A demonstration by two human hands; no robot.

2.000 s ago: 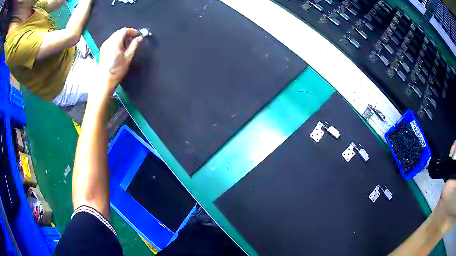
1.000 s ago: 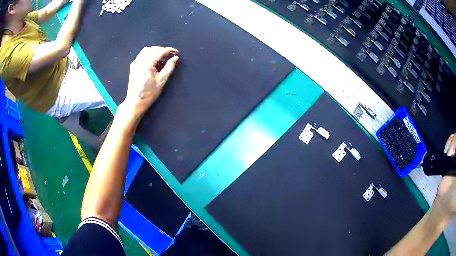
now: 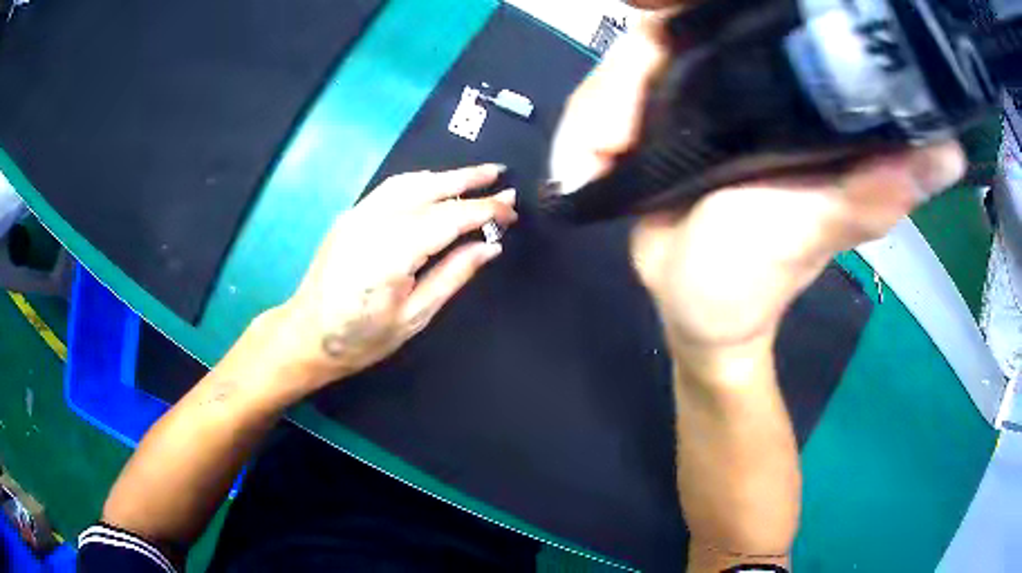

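My left hand (image 3: 392, 263) is over the near black work mat (image 3: 504, 392). Its thumb and fingers close on a small silvery piece, likely a hinge (image 3: 491, 232), mostly hidden by the fingertips. My right hand (image 3: 740, 252) grips a thick black electric screwdriver (image 3: 717, 118) with a pale taped label. The screwdriver is blurred and close to the camera, its nose pointing left toward my left hand; no driver bit can be made out. Another hinge (image 3: 468, 115), a plate with holes and an arm, lies on the mat beyond my left hand.
A second black mat (image 3: 157, 134) lies at left, past a green table strip (image 3: 325, 112). A whitish strip (image 3: 936, 302) curves along the far right side. A blue crate (image 3: 101, 358) is below the table edge at left. A silvery piece (image 3: 609, 34) lies at the top.
The view has shifted right. My left hand has come from the left mat to the near mat. My right hand has brought the screwdriver from the right edge to the centre, near my left hand.
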